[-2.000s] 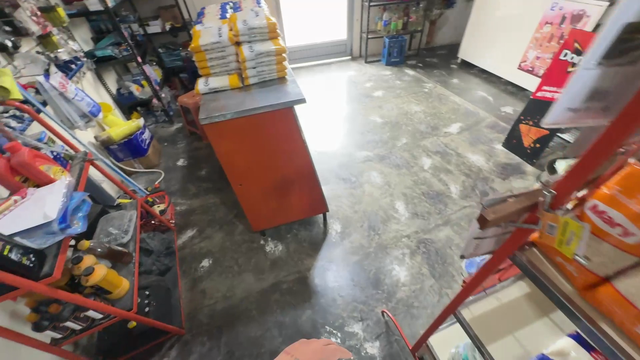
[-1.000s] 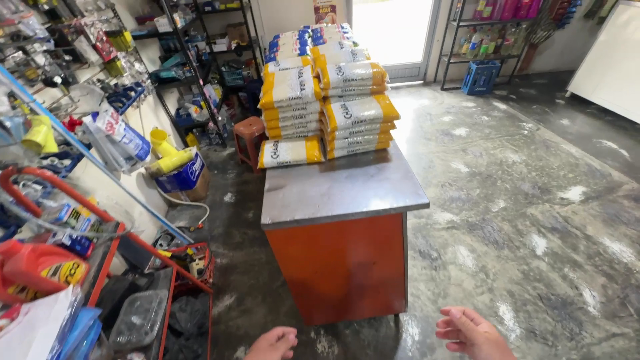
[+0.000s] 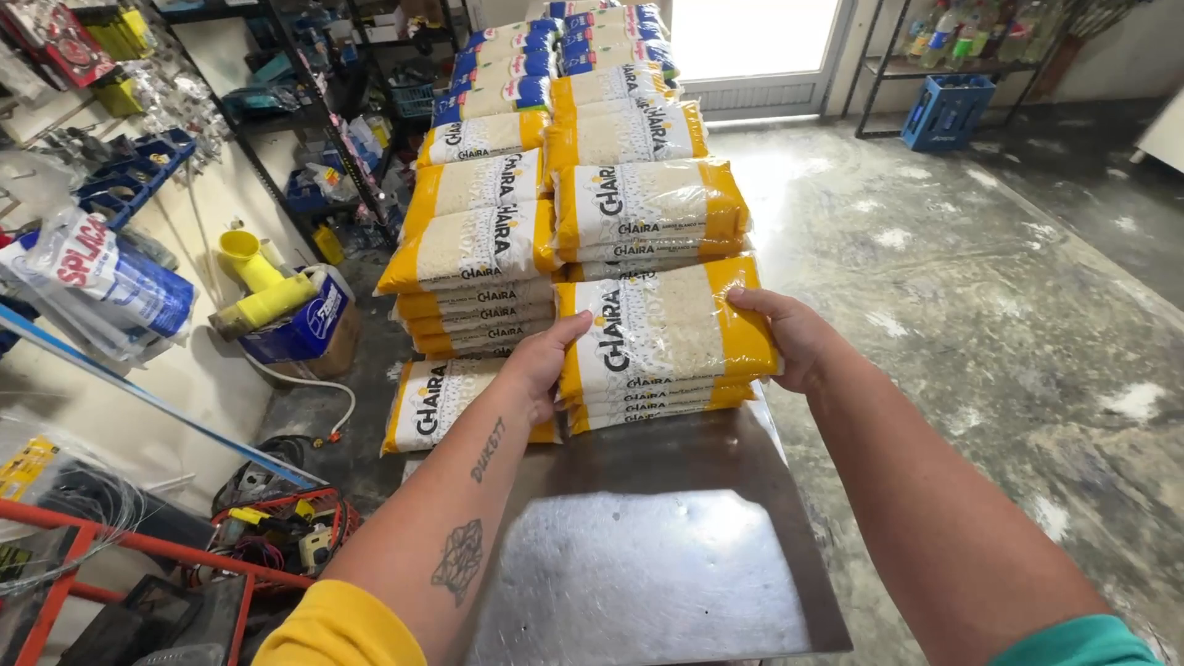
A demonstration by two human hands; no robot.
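Note:
My left hand [image 3: 548, 365] and my right hand [image 3: 784, 335] grip the two ends of a stack of yellow-and-white Chaira rice bags [image 3: 661, 338], thumbs on the top bag. This stack lies at the near right of the bags on a metal-topped counter [image 3: 647, 573]. To its left are a low bag [image 3: 453, 398], partly behind my left forearm, and a taller pile of the same bags [image 3: 467, 245]. Another Chaira pile [image 3: 647, 203] rises just behind my hands. Blue-and-white rice bags [image 3: 504, 69] lie farther back. The undersides of the held bags are hidden.
At the left stand a red metal rack [image 3: 139, 546], a blue box [image 3: 305, 319] with yellow tubes [image 3: 264, 305], and a red basket of tools [image 3: 287, 532]. Dark shelving [image 3: 305, 111] is behind them. A blue crate [image 3: 948, 111] sits under a bottle shelf at the back right.
The view has come much nearer to the counter and its bags. My hands, apart and holding nothing one second ago, have reached forward and taken hold of a stack of rice bags.

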